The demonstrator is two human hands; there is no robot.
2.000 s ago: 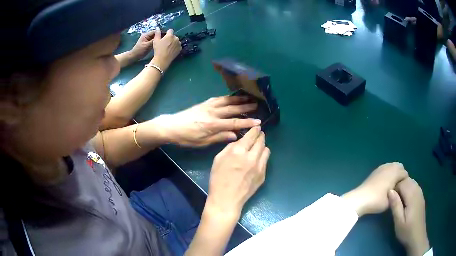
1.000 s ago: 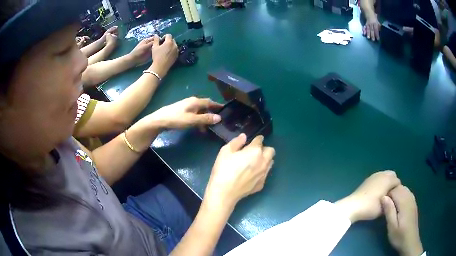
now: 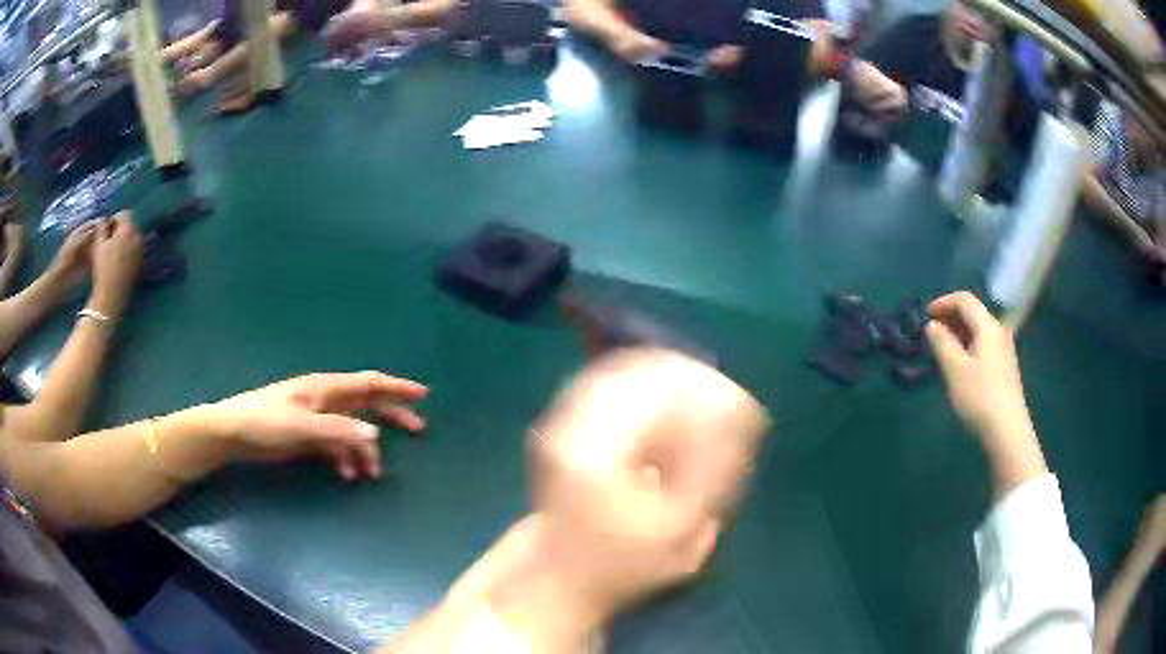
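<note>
My right hand (image 3: 978, 364), in a white sleeve, is at the right, fingers bent and apart, beside a loose pile of small black accessories (image 3: 876, 339). I see nothing in it. A blurred hand shape is at the centre, with a white patch at its wrist; my left hand (image 3: 646, 473) seems to be there, overlapping the neighbour's forearm. Its fingers and any grip are unclear. A dark retail box (image 3: 646, 319) shows blurred behind it, mostly hidden. A black insert tray (image 3: 505, 268) lies farther left, its cut-out facing up.
The left neighbour's hand with a gold bracelet (image 3: 313, 419) is over the green table (image 3: 384, 562). White cards (image 3: 506, 125) lie beyond the insert. Dark cables (image 3: 166, 243) lie at far left. People handle dark boxes opposite. Pale uprights (image 3: 154, 90) stand at left, others at right.
The view has turned right. My hands, together before, are apart; my right is now beside the accessories. The neighbour's left hand is off the retail box, which is now mostly hidden by the central blur.
</note>
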